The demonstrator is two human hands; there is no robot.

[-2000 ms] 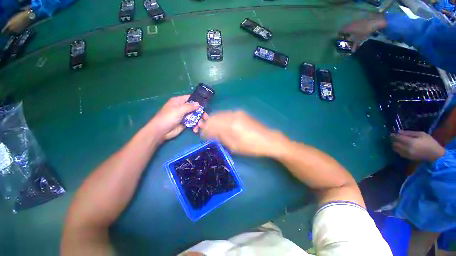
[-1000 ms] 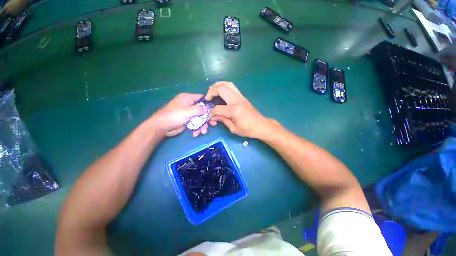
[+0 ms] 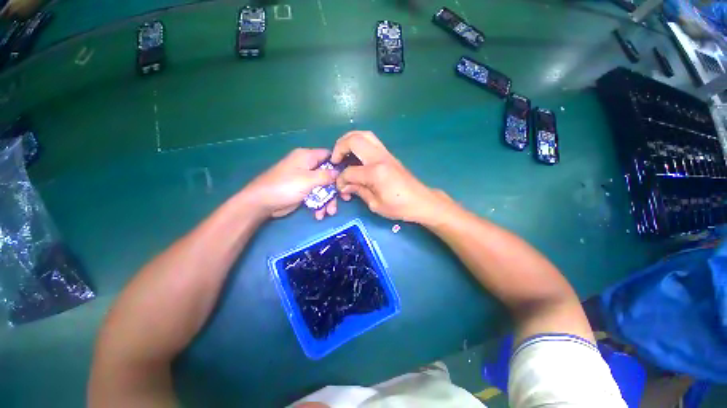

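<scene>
My left hand (image 3: 291,183) is closed on a phone assembly (image 3: 321,196), with its silvery-white board end showing between thumb and fingers. My right hand (image 3: 373,175) is at the phone's dark end, fingers bent and pressed on it from the right, covering most of it. Whether a small part is between the right fingertips is hidden. The bright blue parts bin (image 3: 296,320), full of small thin black parts, sits just below both hands. A tiny pale piece (image 3: 395,229) lies on the table right of the bin.
Several phone assemblies (image 3: 390,48) lie across the green table (image 3: 239,103) beyond my hands. A black ribbed phone tray (image 3: 662,151) stands at right, with a person's blue sleeve (image 3: 670,311) below it. A clear bag (image 3: 40,247) of black parts lies at left. A blue stool (image 3: 626,374) is below the edge.
My right hand has moved from a blur beside the phone onto its dark end. The tiny pale piece now shows. The neighbour's hands have left view. The far phones have shifted right.
</scene>
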